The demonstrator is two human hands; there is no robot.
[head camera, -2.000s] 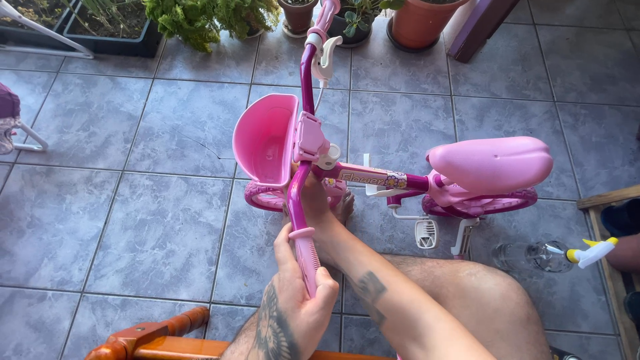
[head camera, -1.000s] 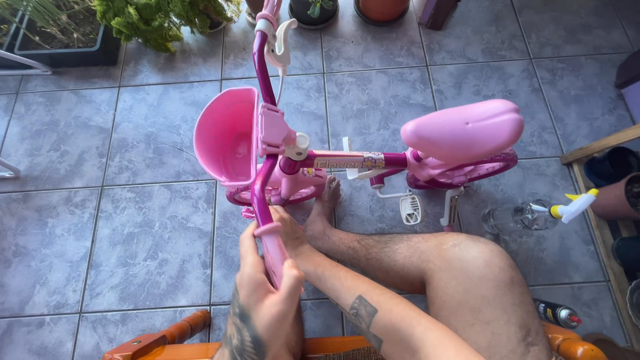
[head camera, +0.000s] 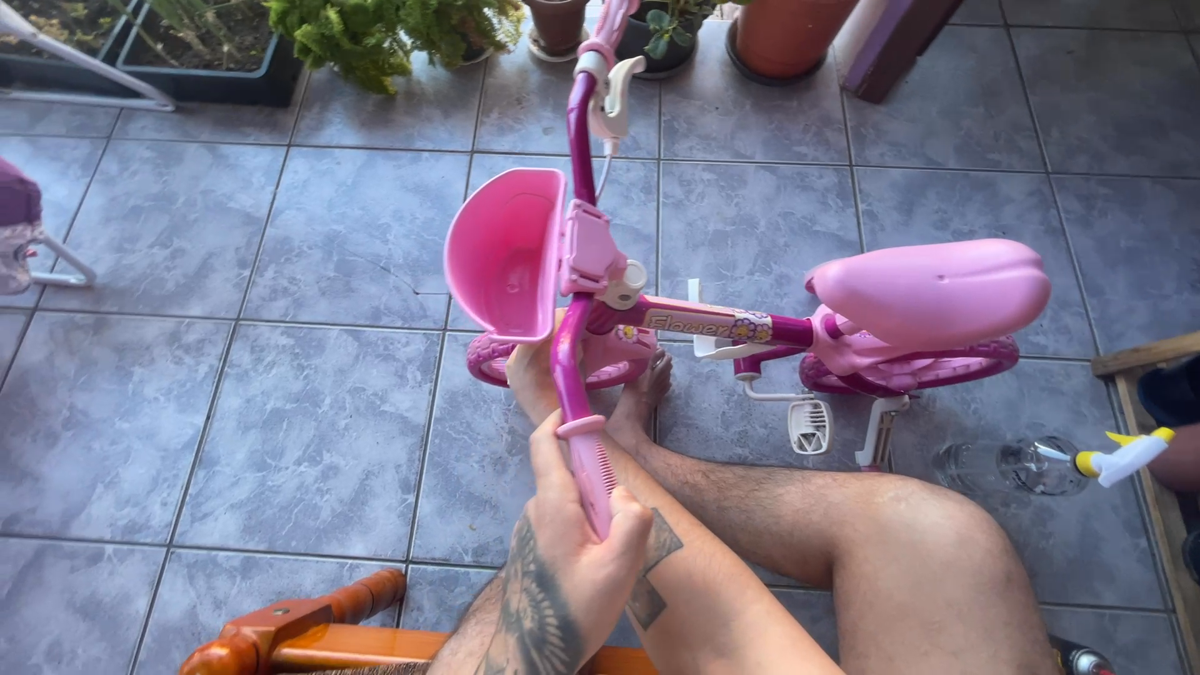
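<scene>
A child's pink and purple bicycle [head camera: 722, 323] stands on the tiled floor, its handlebar [head camera: 570, 366] nearest me. My left hand [head camera: 581, 506], below a tattooed forearm, is wrapped around the pink handlebar grip [head camera: 591, 469]. My right hand [head camera: 536, 380] reaches beneath the handlebar, beside the front wheel [head camera: 487, 361] and under the pink basket [head camera: 506, 262]. Its fingers are largely hidden, so its hold cannot be seen. The pink saddle [head camera: 937, 291] is at the right, above the rear wheel [head camera: 966, 361]. A white pedal [head camera: 809, 427] hangs below the frame.
Potted plants [head camera: 787, 37] and a planter box [head camera: 206, 70] line the far side. A spray bottle [head camera: 1041, 464] lies at the right near a wooden rack [head camera: 1148, 356]. My bare leg [head camera: 900, 534] is beside the bicycle. A wooden chair part [head camera: 309, 633] is at the lower left.
My right hand has moved forward from beside the grip to beneath the handlebar, close to the front wheel. My left hand stays on the grip.
</scene>
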